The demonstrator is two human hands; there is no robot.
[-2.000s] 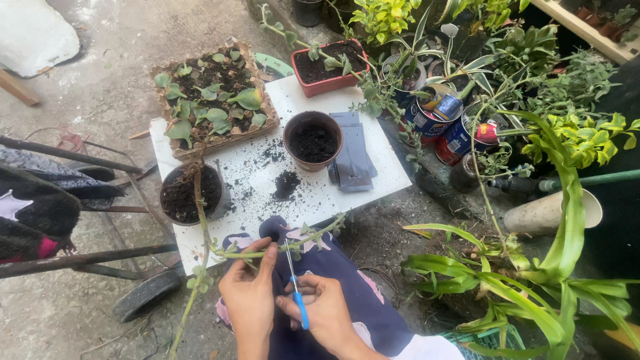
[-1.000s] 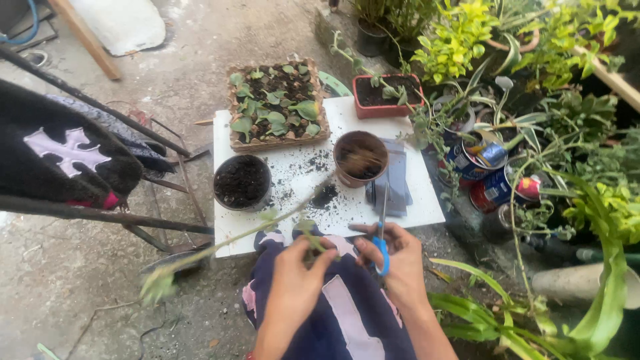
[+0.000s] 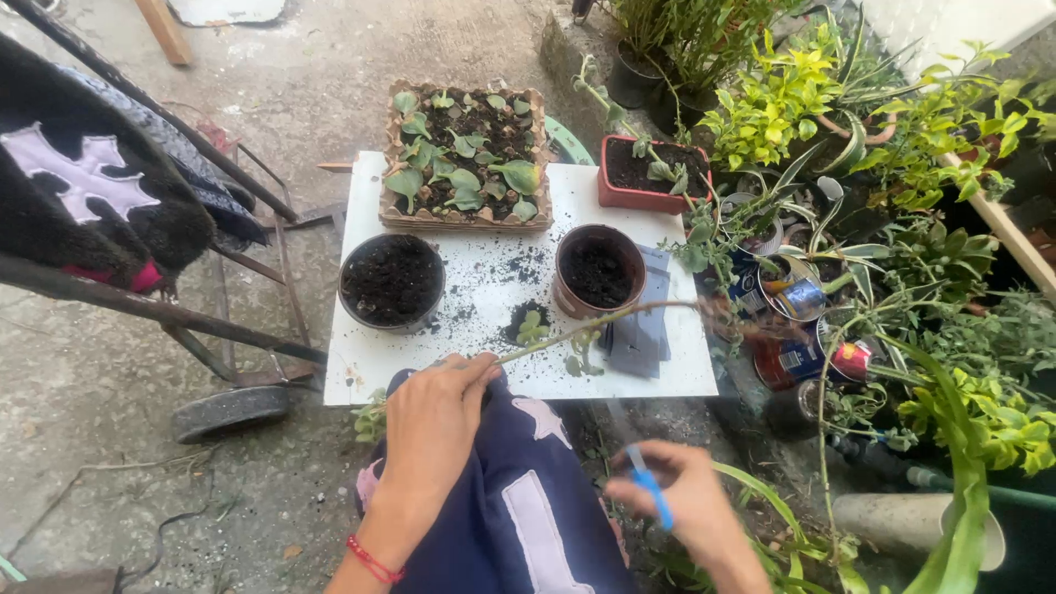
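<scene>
My left hand [image 3: 433, 421], with a red bracelet at its wrist, pinches a long leafy plant stem [image 3: 569, 332] whose far end reaches right, past the brown pot. Small leaves hang from the stem over a white board [image 3: 363, 363]. Lower right, my right hand [image 3: 672, 487] holds blue-handled scissors [image 3: 650, 487], blurred, with the blades toward the board. On the board stand a dark pot of soil [image 3: 393, 280], a brown plastic pot of soil [image 3: 600, 271], an egg-carton tray of seedlings [image 3: 466, 221] and a red rectangular planter [image 3: 652, 198]. Gray flat pieces [image 3: 639, 338] lie beside the brown pot.
Painted cans [image 3: 784, 359] and leafy potted plants [image 3: 767, 99] crowd the right side. A pale pipe [image 3: 891, 520] lies lower right. On the left stands a metal-framed cart [image 3: 148, 301] with dark cloth over it and a wheel [image 3: 231, 412] near the board. Loose soil lies on the board.
The stem has swung from pointing lower left to pointing right. My right hand with the scissors has moved away from the stem, down and to the right. The view has shifted.
</scene>
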